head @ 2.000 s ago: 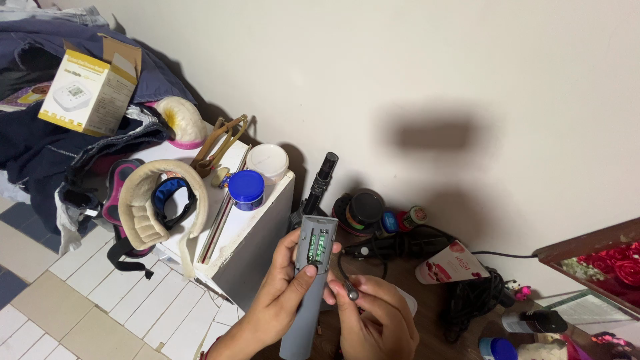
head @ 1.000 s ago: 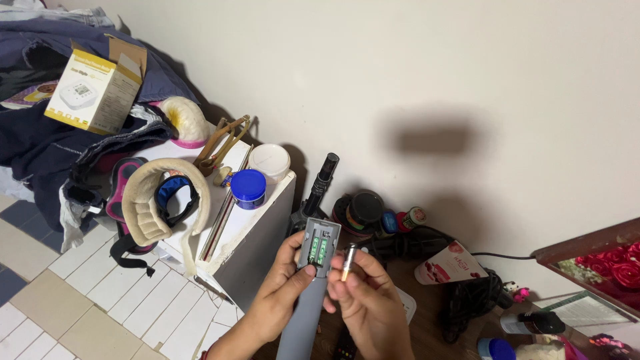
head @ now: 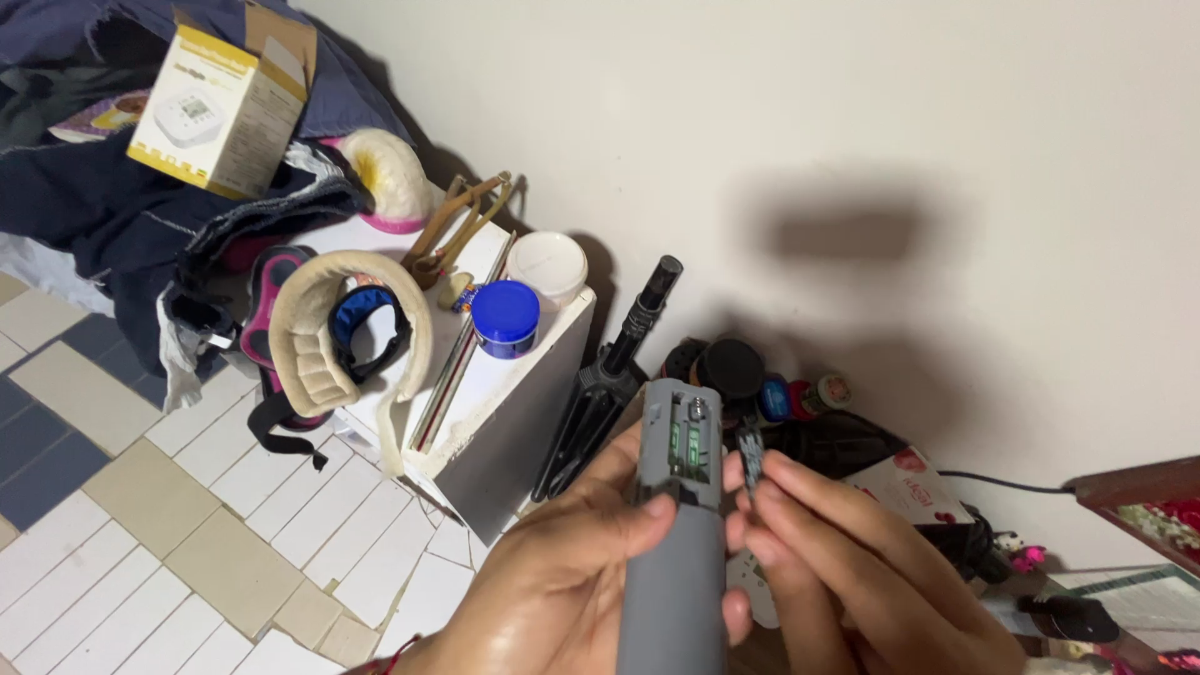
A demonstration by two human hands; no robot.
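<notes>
My left hand (head: 572, 553) is closed around a grey handheld device (head: 672, 581), its thumb near the lower edge of an uncovered battery compartment (head: 687, 441). Green strips and a metal spring show inside the compartment. Just right of it, my right hand (head: 844, 553) pinches a small cylindrical battery (head: 750, 455) between fingertips; it looks dark and blurred. The battery is apart from the compartment.
A white cabinet (head: 525, 412) at the left bears a blue-lidded jar (head: 505, 319), a white-lidded tub (head: 547, 267) and a beige cervical collar (head: 309, 328). A black folded tripod (head: 609, 375) leans behind the device. Dark-lidded jars (head: 731, 367) stand beyond my hands.
The battery, upright in my right fingertips one second ago, has turned and now looks dark. Two seconds ago my right hand was lower, beside the device.
</notes>
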